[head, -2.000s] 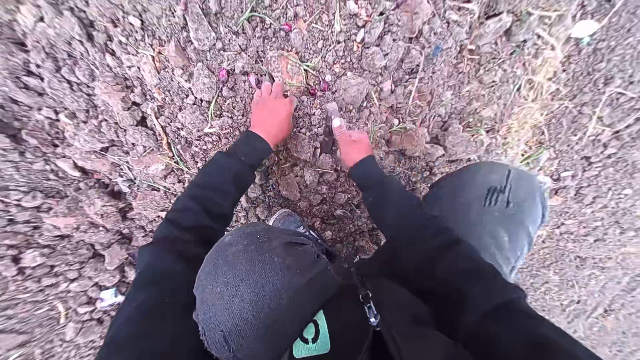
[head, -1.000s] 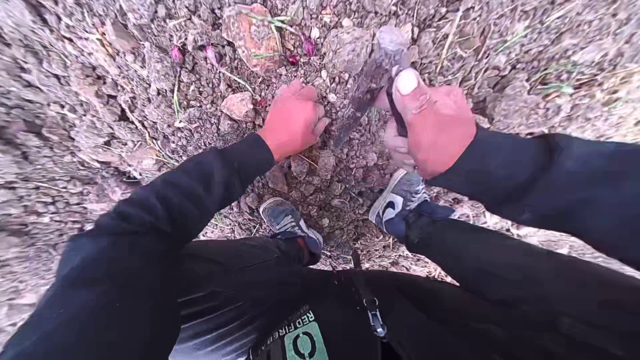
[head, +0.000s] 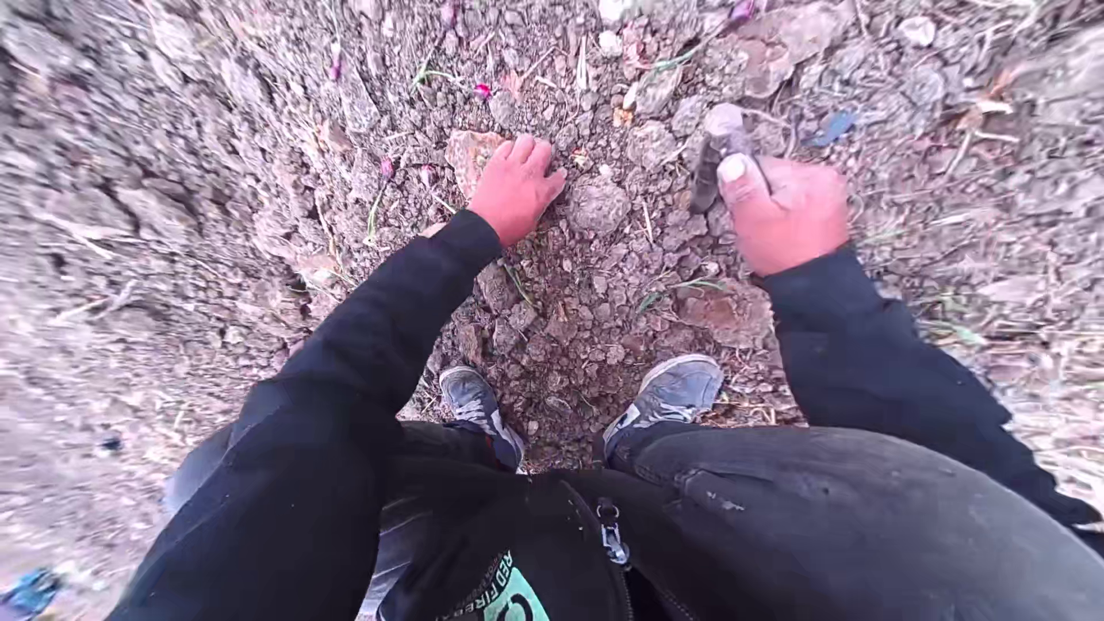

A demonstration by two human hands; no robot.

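Note:
My left hand point(head: 517, 190) is at the soil, its fingers bent down beside a flat reddish stone point(head: 471, 157); whether it holds anything is hidden. My right hand point(head: 787, 207) grips a short hand tool point(head: 709, 168) with a dark blade and a pale rounded end, its thumb along the tool. The exact kind of tool is unclear. Small purple-red bulbs, perhaps onions, with thin green leaves lie on the soil: one point(head: 386, 168) left of my left hand, another point(head: 482, 90) above it, and one point(head: 742, 10) near the top edge.
Rough, cloddy soil point(head: 595, 285) spreads all around. My two shoes point(head: 479, 405) stand below the hands. A larger flat rock point(head: 789, 43) lies at the upper right, with a blue scrap point(head: 833, 128) below it. Dry straw point(head: 966, 138) is scattered at the right.
My right hand, with the tool still in it, has moved away from my left hand, to the right. My left hand is now beside the reddish stone. The view has shifted.

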